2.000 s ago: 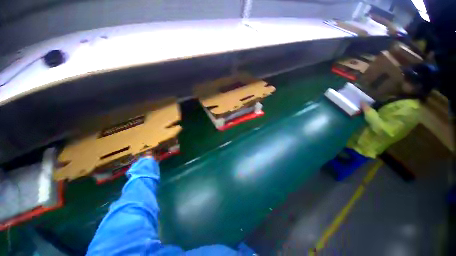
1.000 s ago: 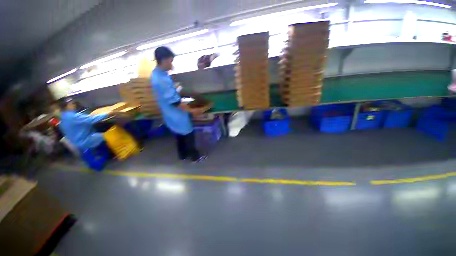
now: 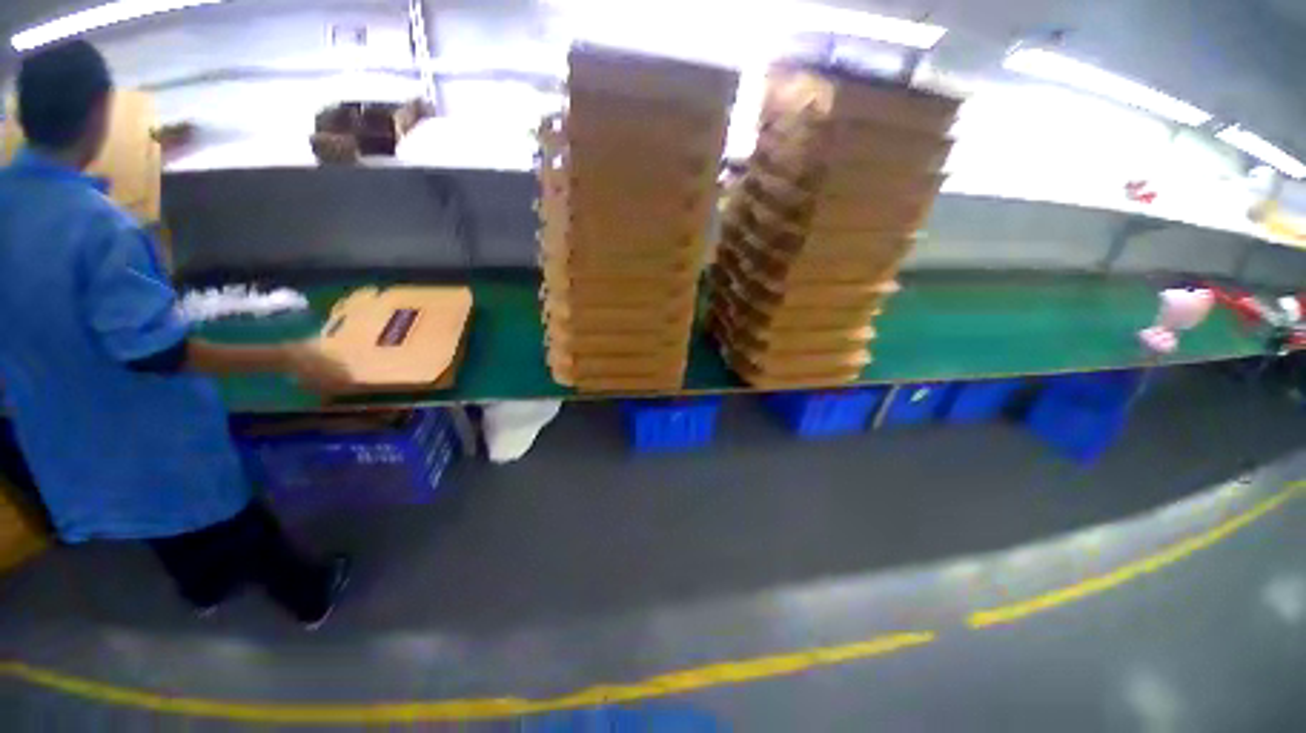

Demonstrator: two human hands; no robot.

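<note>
Neither of my hands is in the picture; only a blurred bit of blue clothing shows at the bottom edge. Nearest in front of me, two tall stacks of brown boxes stand on the green bench. The left stack (image 3: pixel 640 229) is fairly straight. The right stack (image 3: pixel 831 229) leans and its boxes jut out unevenly. A single flat brown box (image 3: pixel 404 338) with a dark printed panel lies on the bench to their left, with another person's hand at its left edge.
A person in blue (image 3: pixel 108 329) stands at left by the green bench (image 3: pixel 988 322). A white shelf (image 3: pixel 501 141) runs above it. Blue bins (image 3: pixel 673 421) and a purple-blue crate (image 3: pixel 351 455) sit underneath. A yellow line (image 3: pixel 716 673) crosses the grey floor. Pink and red items (image 3: pixel 1180 312) lie at right.
My view has turned from the bench with my blue sleeve to the stacks across the aisle, which now look closer. My arm has left the picture. The standing person now touches the flat box.
</note>
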